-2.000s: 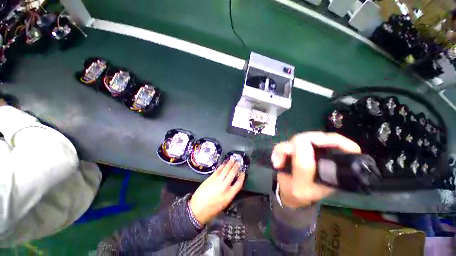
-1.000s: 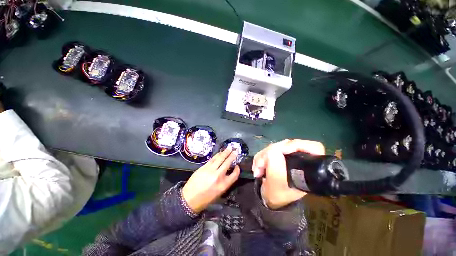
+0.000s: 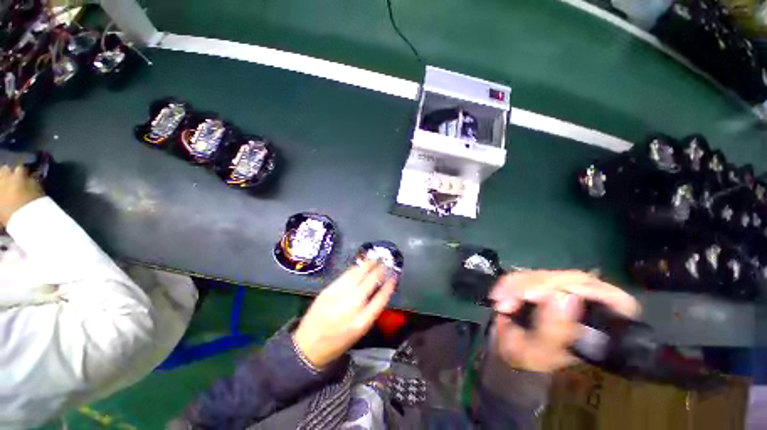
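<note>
My left hand lies with its fingertips on a round black housing that has a silvery top. My right hand grips the black electric screwdriver, which is blurred; its tip is hard to see. Another black housing stands just left of my right hand, partly behind the driver's front end. A housing with a visible board and coloured wires stands left of my left fingertips. The light grey screw feeder stands behind the housings, with a red switch at its back corner.
Three waiting units stand in a row at the left. Dense black housings fill the right side. A tangled heap of wired parts is at the far left. A person in white sleeves sits at the left. A cardboard box is below the bench.
The housing formerly under my left fingers now stands apart to the right. My left fingers are on the neighbouring housing, moved slightly away from the wired one. The driver has moved right.
</note>
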